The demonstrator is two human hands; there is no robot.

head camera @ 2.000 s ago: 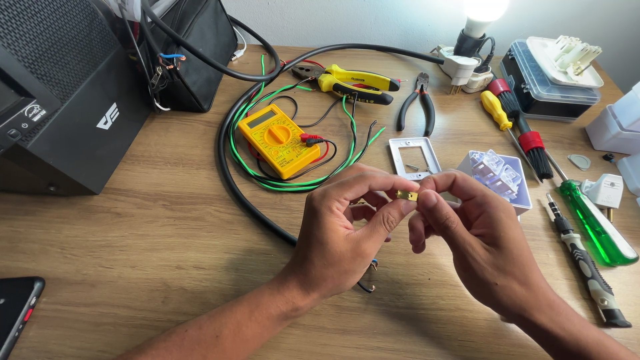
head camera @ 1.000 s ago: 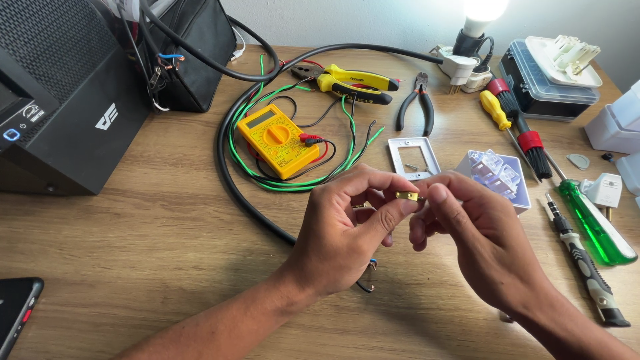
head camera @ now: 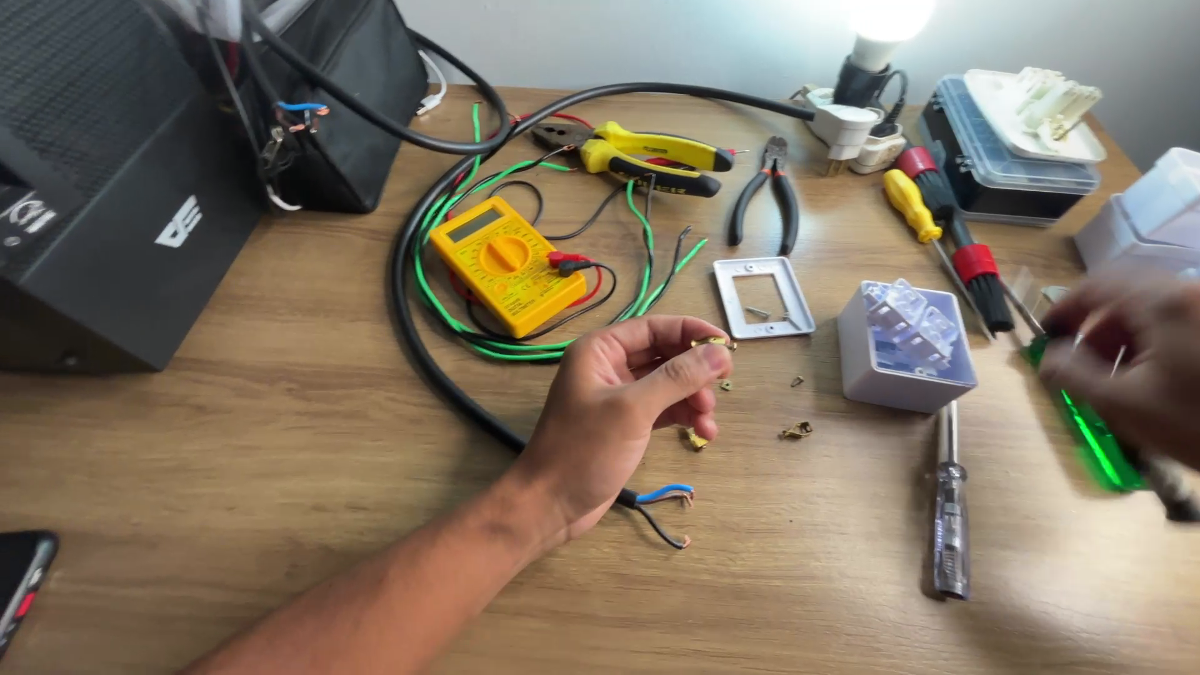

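Between thumb and fingers, my left hand (head camera: 642, 403) pinches a small brass terminal (head camera: 714, 344) above the wooden table. Two more brass contact pieces, one (head camera: 694, 439) just under the fingers and one (head camera: 796, 430) to the right, lie on the tabletop. My right hand (head camera: 1130, 361), blurred, is at the right over the green-handled screwdriver (head camera: 1097, 441); whether it holds anything cannot be made out. A clear-handled screwdriver (head camera: 951, 525) lies near a white box (head camera: 905, 361) with transparent plastic parts. The black cable's stripped end (head camera: 666, 497) shows blue and dark wires beside my left wrist.
A yellow multimeter (head camera: 506, 265) sits within green and black wires. Beyond are combination pliers (head camera: 647, 157), diagonal cutters (head camera: 771, 197) and a white frame (head camera: 764, 297) with screws. A lit bulb (head camera: 886, 19) stands at the back, a black case (head camera: 1008, 155) at the back right.
My right hand has left the brass terminal and moved right to the tools. My left hand keeps holding the terminal. The clear-handled screwdriver and loose brass pieces are now uncovered.
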